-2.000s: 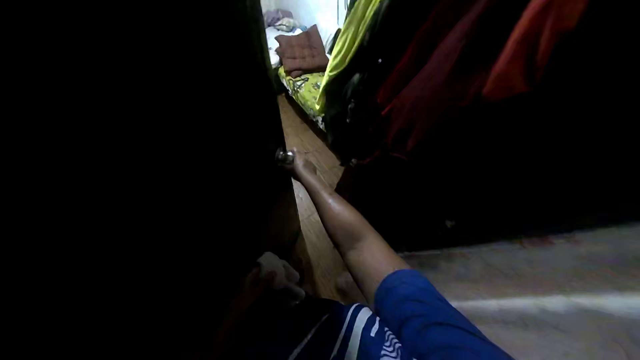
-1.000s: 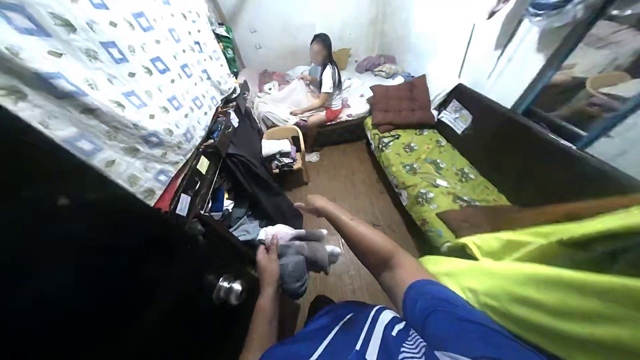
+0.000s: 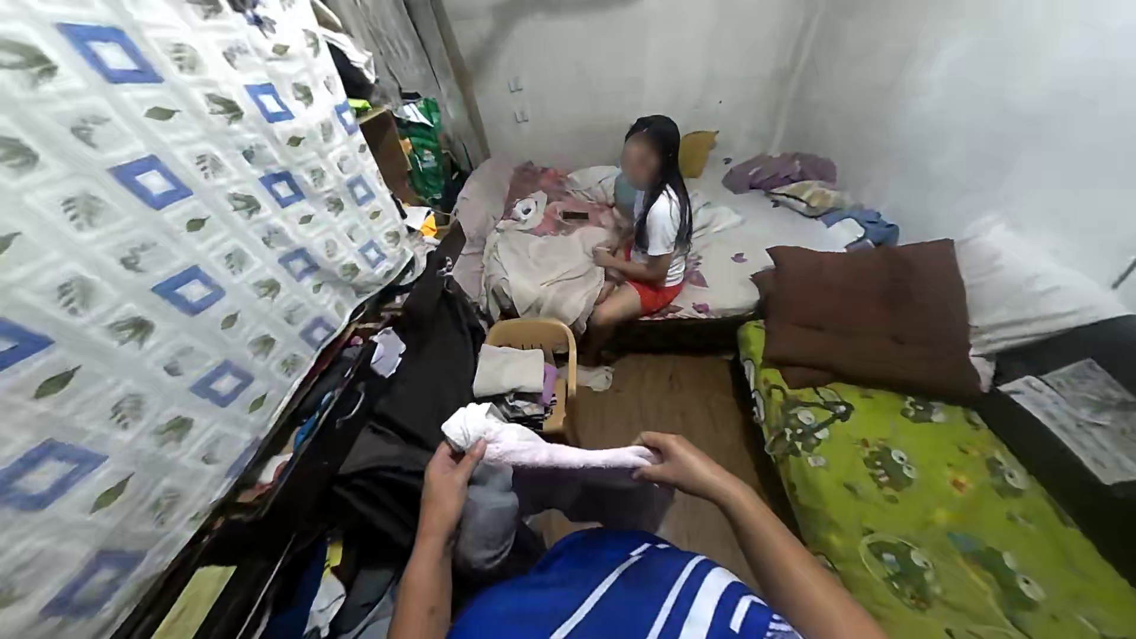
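Note:
My left hand (image 3: 453,484) grips a bundle of cloth, with a white piece (image 3: 473,426) bunched above the thumb and grey fabric (image 3: 486,519) hanging below. A pale pink cloth (image 3: 568,454) stretches across from that bundle to my right hand (image 3: 679,466), which pinches its far end between thumb and fingers. Dark fabric hangs under the pale cloth. Just beyond my hands a tan plastic chair (image 3: 535,332) holds a folded cream cloth (image 3: 508,371) and other folded clothes.
A person (image 3: 657,222) sits on the bed (image 3: 737,266) ahead. At right stands a seat with a green patterned cover (image 3: 896,470) and a brown cushion (image 3: 870,311). A patterned curtain (image 3: 177,248) hangs at left above cluttered shelves. Wooden flooring (image 3: 674,399) runs between.
My right hand, on a door knob at first, was apart from the cloth a second ago and now holds its end. The pale cloth is now stretched between both hands. The view has moved into the room.

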